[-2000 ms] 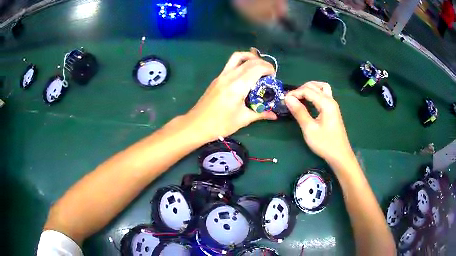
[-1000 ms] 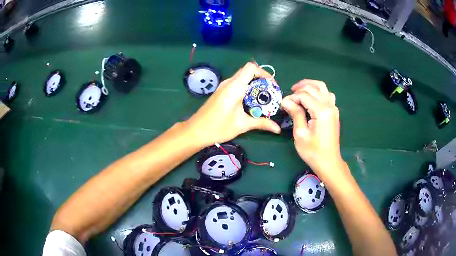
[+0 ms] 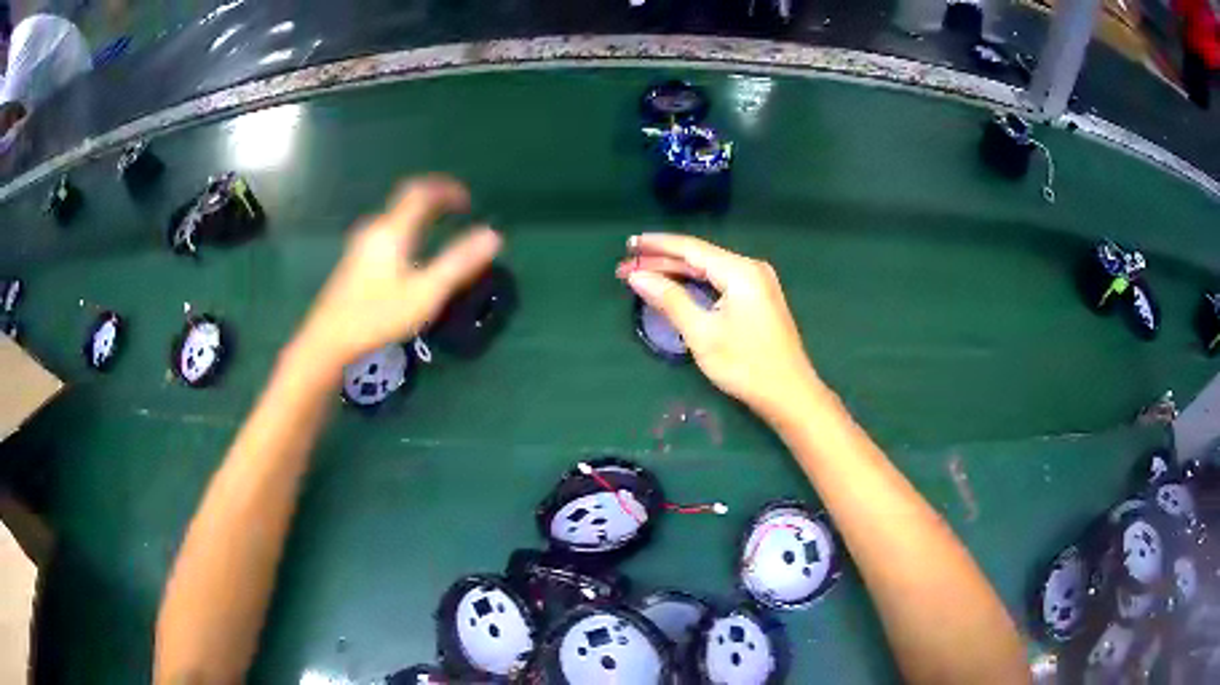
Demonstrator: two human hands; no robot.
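Note:
My left hand [image 3: 401, 274] is blurred, with fingers apart and nothing seen in it, over the left side of a black drum-shaped housing [image 3: 479, 311]. A pale-faced end cover [image 3: 375, 375] lies below that hand. My right hand [image 3: 733, 315] pinches a thin red cover lead [image 3: 637, 252] at its fingertips. The end cover [image 3: 661, 329] under these fingers lies on the green surface, partly hidden by the hand. The lead's plug is too small to tell clearly.
A housing with a blue board [image 3: 696, 154] and a cover lie beyond the hands. A cover pile [image 3: 602, 652] is at the near edge, another [image 3: 1140, 549] at right. Cardboard [image 3: 20, 388] is at left, a metal post [image 3: 1066, 60] at far right. A person's white-covered head shows top left.
The board housing is out of my hands and I cannot tell where it lies. My hands have parted, the left moving left. The far board's blue glow has dimmed. Parts on the belt appear further right and lower.

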